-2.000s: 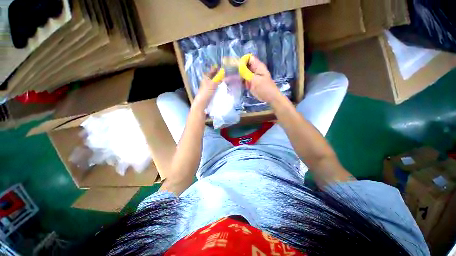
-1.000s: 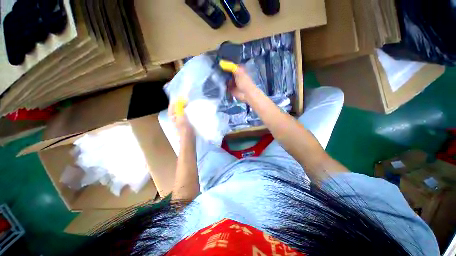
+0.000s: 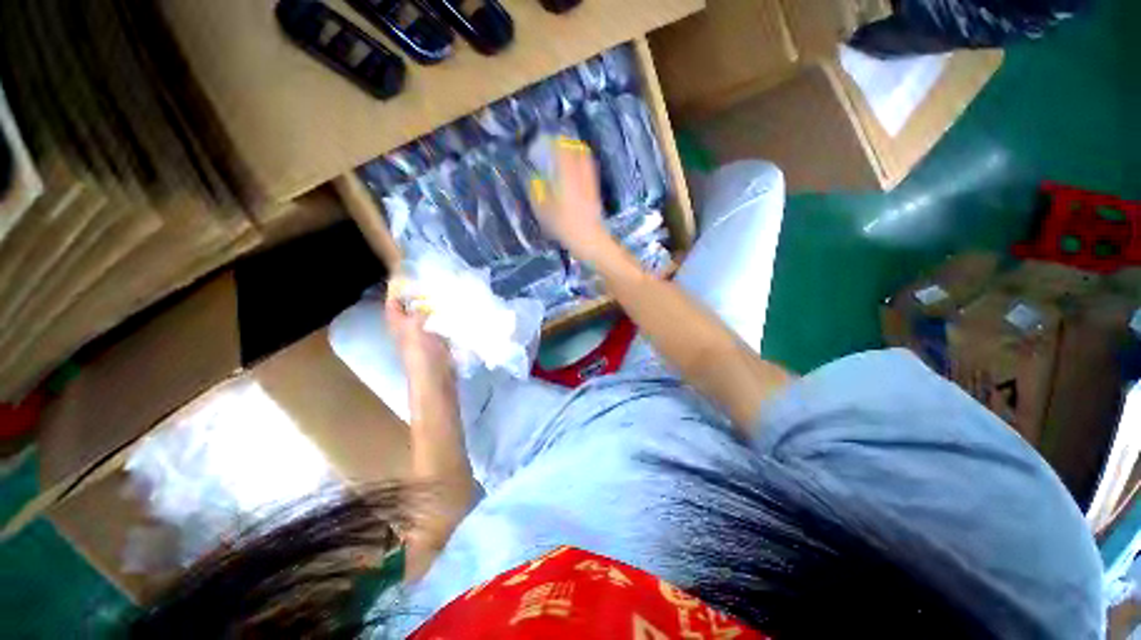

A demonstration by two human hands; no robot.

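My left hand (image 3: 410,310), with yellow finger cots, is closed on a crumpled clear plastic bag (image 3: 473,323) over the near left corner of the shipping carton (image 3: 671,153). My right hand (image 3: 569,190), also with yellow finger cots, is over the bagged parts (image 3: 476,200) packed in rows in the carton. It is blurred, and I cannot tell whether its fingers hold a bagged part. Several bare black housings (image 3: 344,48) lie side by side on the cardboard sheet (image 3: 238,119) beyond the carton.
A waste carton (image 3: 365,406) with white crumpled bags stands at lower left. A cardboard stack (image 3: 75,269) is at upper left. A black bin bag (image 3: 957,25) is at upper right. A red plastic stool (image 3: 1082,228) and small closed cartons (image 3: 988,331) are on the right floor.
The view has turned and shifted right. The black part from my right hand is out of it, and one more bare part shows on the sheet. My right hand has moved over the bagged parts.
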